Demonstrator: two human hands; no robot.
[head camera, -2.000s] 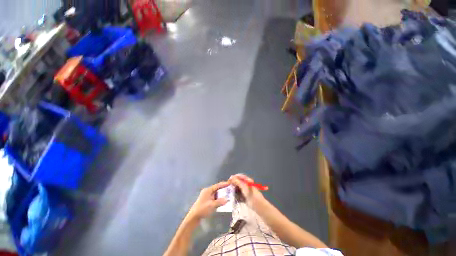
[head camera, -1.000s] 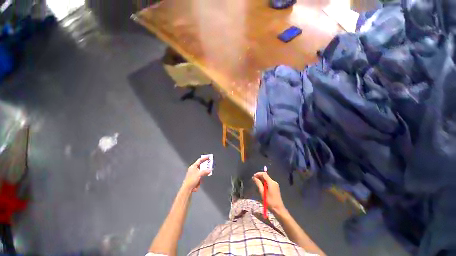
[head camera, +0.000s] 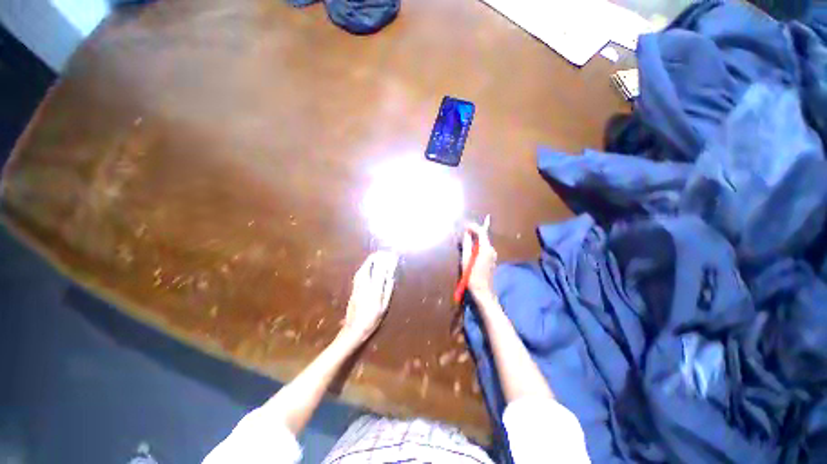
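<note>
My left hand (head camera: 367, 294) is over the brown table, holding the small white marking template (head camera: 387, 272), whose far end is washed out by glare. My right hand (head camera: 481, 260) holds the red marking pencil (head camera: 468, 271), its pale tip pointing away from me. The pile of blue garment pieces (head camera: 653, 299) lies at the right, just beside my right hand and forearm. I cannot tell whether either hand touches the table.
The brown wooden table (head camera: 218, 181) has a curved near edge at left. A mobile phone (head camera: 450, 131) lies beyond the glare. A dark cloth bundle (head camera: 363, 13) is at the far side. White sheets (head camera: 567, 25) and a small box (head camera: 627, 83) lie near the heap.
The view has swung from the floor and crates to the table. Both hands are now over the tabletop, the left still with the white template and the right still with the red pencil.
</note>
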